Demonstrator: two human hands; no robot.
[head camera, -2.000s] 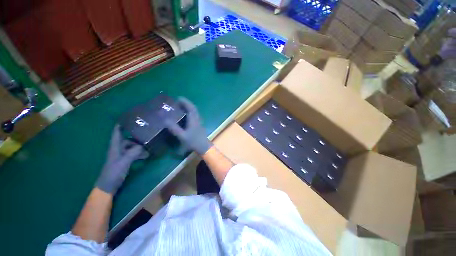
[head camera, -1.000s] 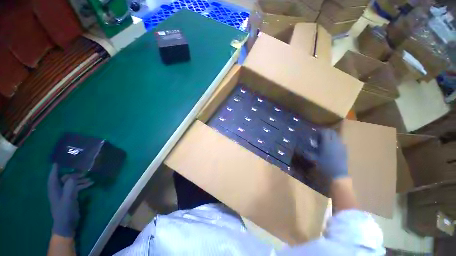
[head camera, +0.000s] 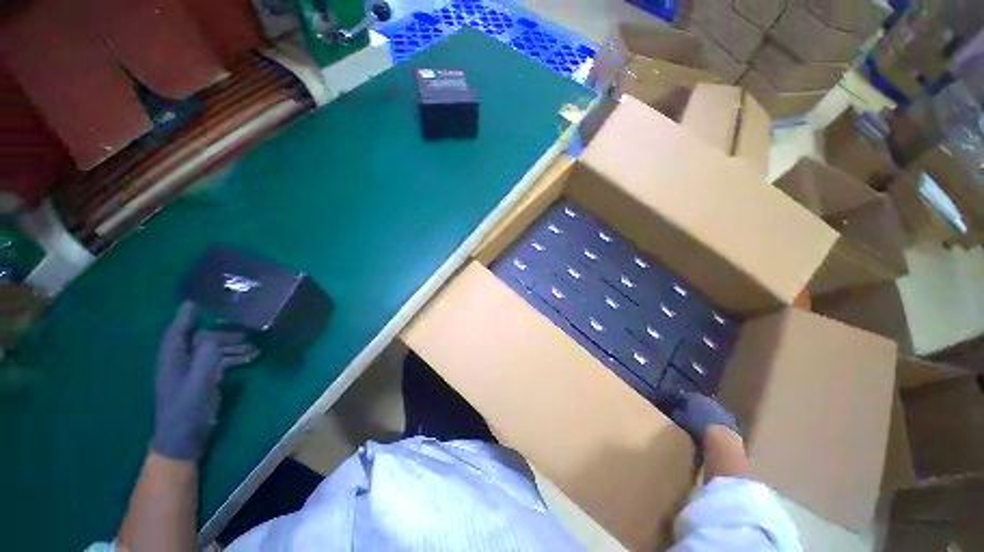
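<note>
A black product box (head camera: 240, 289) with a white logo lies on the green table (head camera: 356, 205) at the left. My left hand (head camera: 192, 383), in a grey glove, is palm up at its near side, fingers apart and fingertips at its edge. My gloved right hand (head camera: 704, 414) reaches into the near right corner of the open shipping carton (head camera: 561, 377), over the black boxes (head camera: 613, 302) packed in rows. Its fingertips are blurred against the dark boxes, so its grip cannot be told. Another black product box (head camera: 447, 105) stands on the table further back.
The red-brown curtain (head camera: 65, 76) hangs over the roller conveyor (head camera: 205, 135) at the back left, with a dark item showing in its gap. A blue pallet (head camera: 486, 27) is beyond the table. Stacked brown cartons (head camera: 755, 38) and open boxes stand at the right.
The double-width black block on the table is now a smaller one by my left hand. My right hand has gone from the table into the carton, lately moving down towards its near corner.
</note>
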